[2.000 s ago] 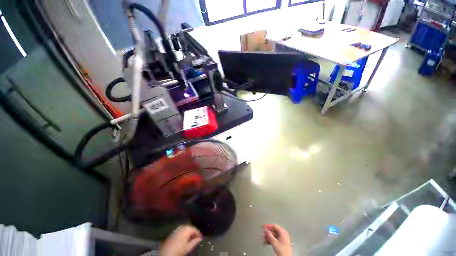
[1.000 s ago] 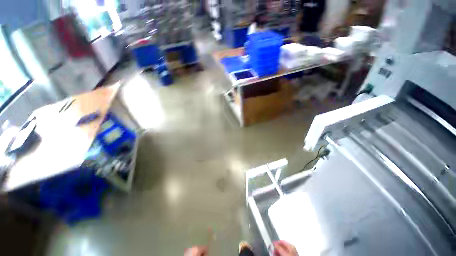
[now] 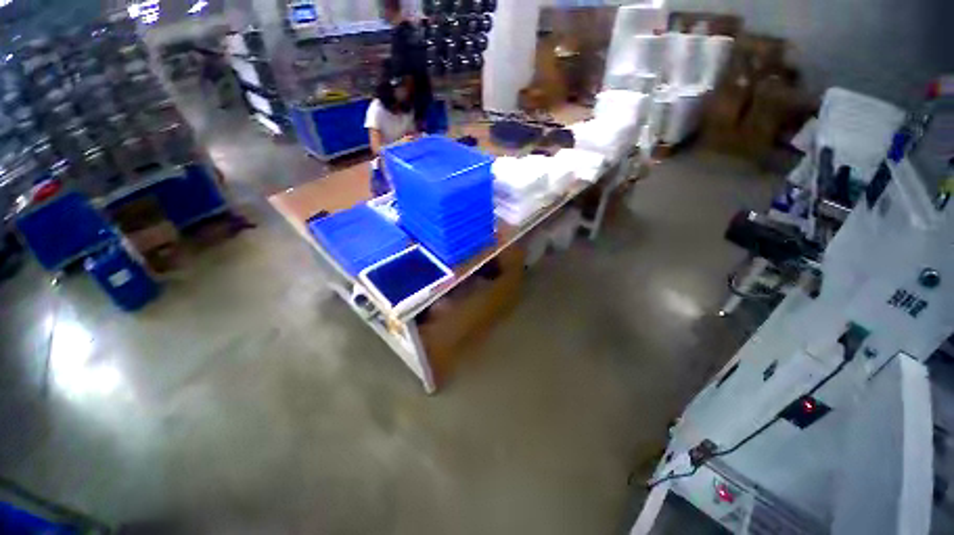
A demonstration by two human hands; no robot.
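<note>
Neither of my hands is in the picture. Nearest in front of me, at the right, stands a large white machine (image 3: 779,381) with a black cable, a small red light and a round knob on its side. Ahead is a workbench (image 3: 424,371) with a tall stack of blue plastic trays (image 3: 439,199) near its front corner. A shallow blue tray (image 3: 361,240) and a white-rimmed dark blue tray (image 3: 406,277) lie beside the stack. White piles (image 3: 549,172) lie along the bench's right side.
A person (image 3: 392,113) is behind the bench, with another dark-clothed person farther back. Blue bins (image 3: 65,230) and a blue container (image 3: 120,277) stand at the left. A brown box (image 3: 471,319) is under the bench. Grey floor (image 3: 272,418) lies between me and the bench.
The view has swung right. The tray bench is now central, while the left table has left the picture. Both hands, visible at the lower edge before, are out of view.
</note>
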